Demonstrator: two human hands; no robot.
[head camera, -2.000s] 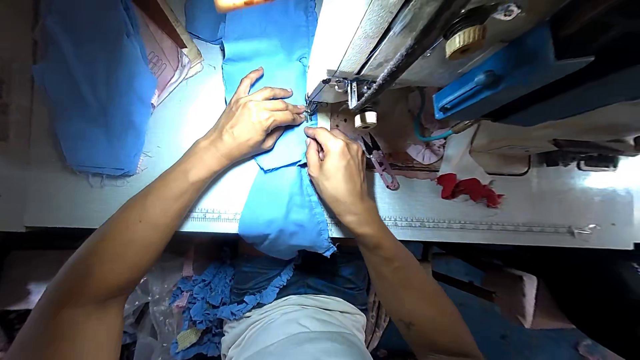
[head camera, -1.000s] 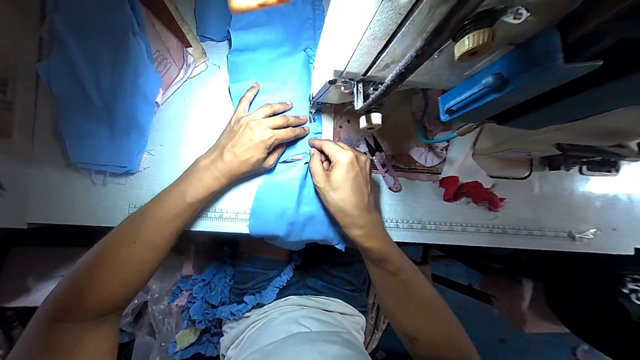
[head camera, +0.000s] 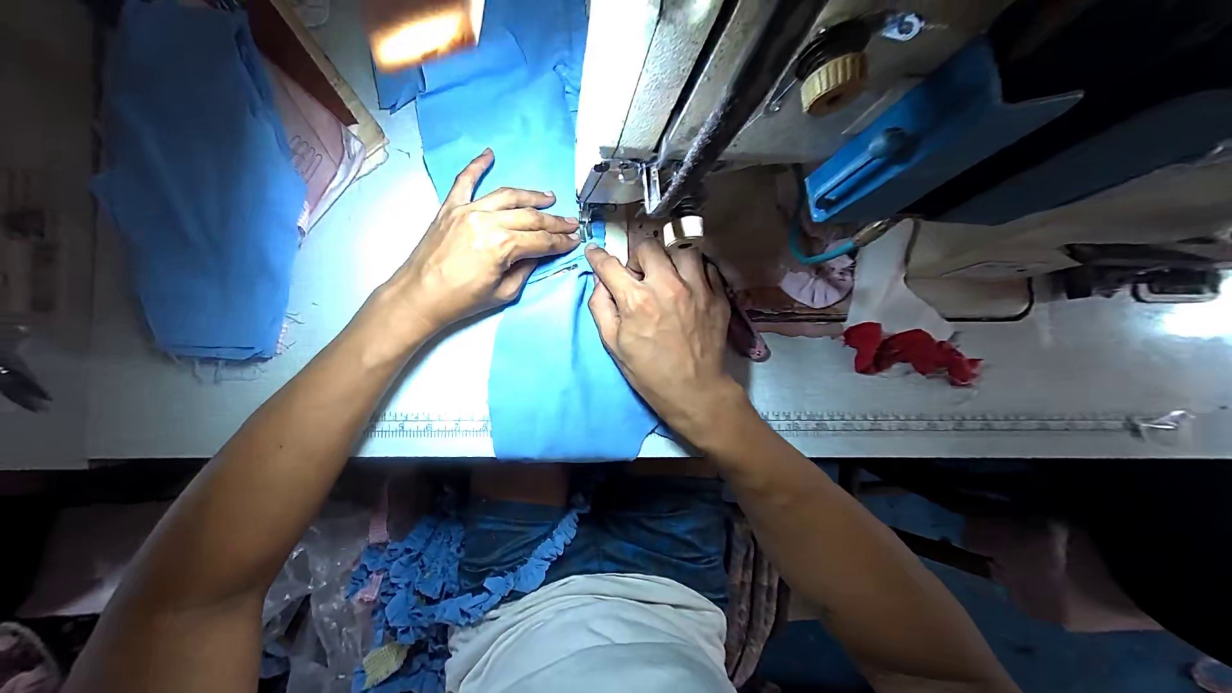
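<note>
A long piece of blue fabric (head camera: 568, 385) runs under the sewing machine's presser foot (head camera: 586, 223) and over the table's front edge. Spread fingers of my left hand (head camera: 486, 245) lie flat on the cloth just left of the foot. My right hand (head camera: 664, 322) rests at the cloth's right edge, close below the foot, its index fingertip on the fabric near a crosswise seam; whether it pinches the cloth is hidden. Above stands the sewing machine head (head camera: 712, 87). Small scissors with a pink handle (head camera: 749, 337) are partly hidden behind my right hand.
Stacked blue fabric pieces (head camera: 207, 212) lie at left beside a pink printed piece (head camera: 308, 144). A red fabric scrap (head camera: 910, 353) is at right. A measuring tape (head camera: 943, 423) runs along the table's front edge. Ruffled blue scraps (head camera: 423, 577) hang below.
The blue fabric has moved forward under the machine, and its crosswise seam is now close to the foot. My right hand's fingers have spread from a pinched pose and now cover part of the scissors.
</note>
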